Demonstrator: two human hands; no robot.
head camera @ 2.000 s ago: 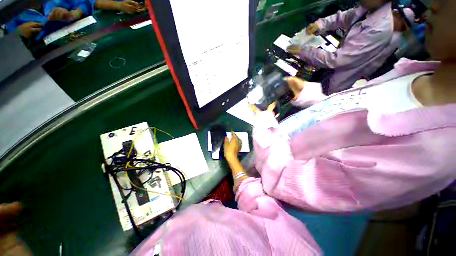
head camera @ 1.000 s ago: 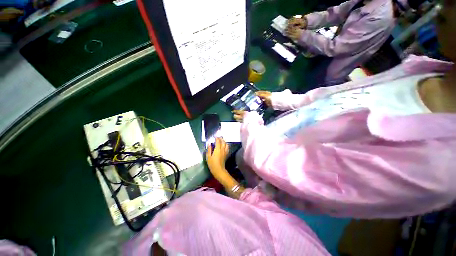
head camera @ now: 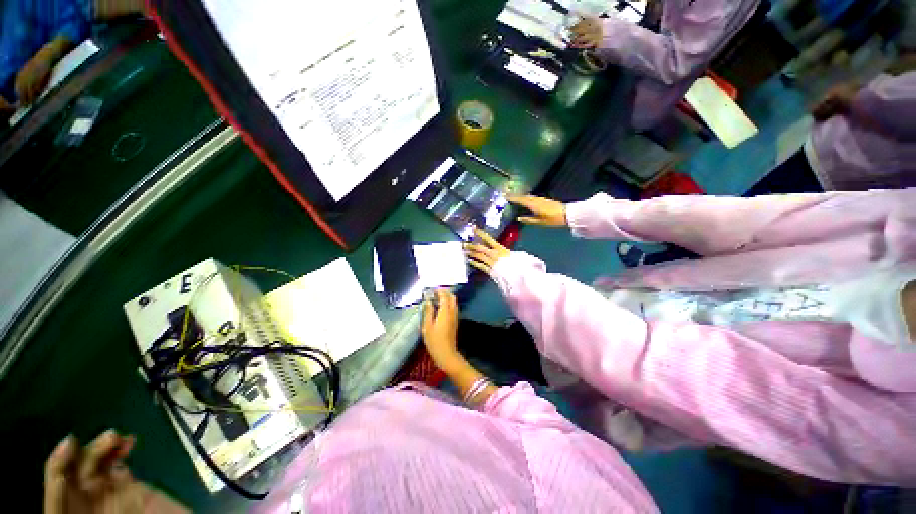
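A dark smartphone [head camera: 399, 263] lies on a white sheet [head camera: 441, 264] on the green bench. My right hand [head camera: 439, 326], with a band at the wrist, is at the phone's lower right corner, fingers bent close together. Whether they hold something small cannot be told. My left hand [head camera: 100, 474] is raised at the lower left, blurred and cut off by the bottom edge. Its fingers are apart and nothing shows in it.
A cream metal box [head camera: 226, 376] with tangled black leads stands left, beside a pale sheet [head camera: 326, 311]. A red-edged board [head camera: 392, 176] stands behind. A pink-sleeved person's hands touch dark slabs [head camera: 460, 196] at right. Yellow tape [head camera: 474, 122] lies beyond.
The view has shifted and turned. My right hand has moved from over the phone to its lower edge. My left hand has come back into view. The neighbour's dark item is now down on the bench.
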